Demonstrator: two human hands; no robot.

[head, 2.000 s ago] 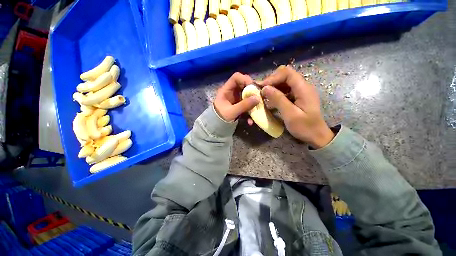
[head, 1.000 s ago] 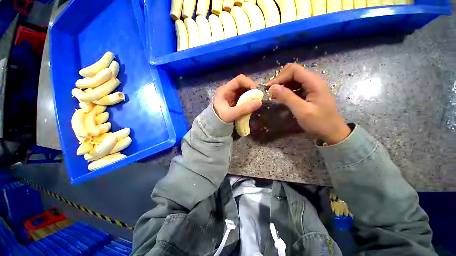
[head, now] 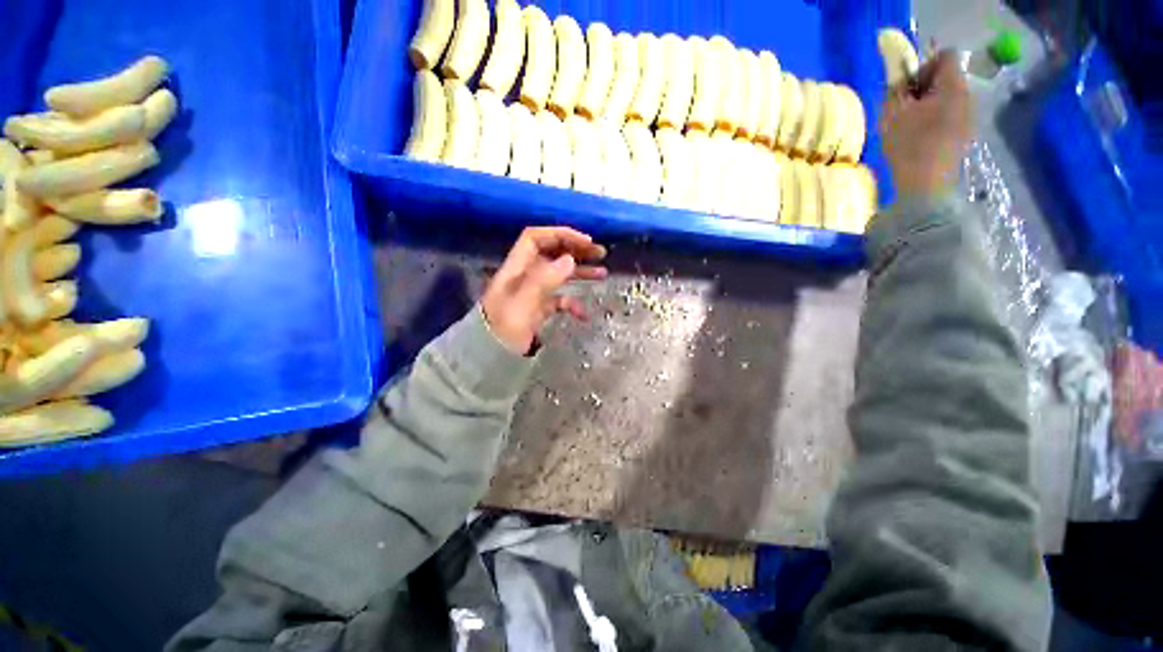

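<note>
My left hand (head: pixel 542 287) is over the table in front of the row tray, fingers curled but apart, with nothing visible in it. My right hand (head: pixel 928 121) is at the right end of the row tray and grips the lower end of a pale yellow banana piece (head: pixel 898 57). A small dark spot shows at the fingertips; I cannot tell what it is. The blue row tray (head: pixel 599 214) holds banana pieces side by side in two rows. Tiny trimmings (head: pixel 650 299) lie scattered on the speckled table (head: pixel 574 446).
A blue loose tray (head: pixel 255 318) at the left holds a heap of banana pieces (head: pixel 89 166) along its left side. Crinkled clear plastic (head: pixel 1071 344) lies at the right. A green object (head: pixel 1006 49) and another blue container (head: pixel 1097 166) are at the upper right.
My right hand has moved up and right with a banana piece, away from my left hand. My left hand has let go of the piece. The view has shifted right.
</note>
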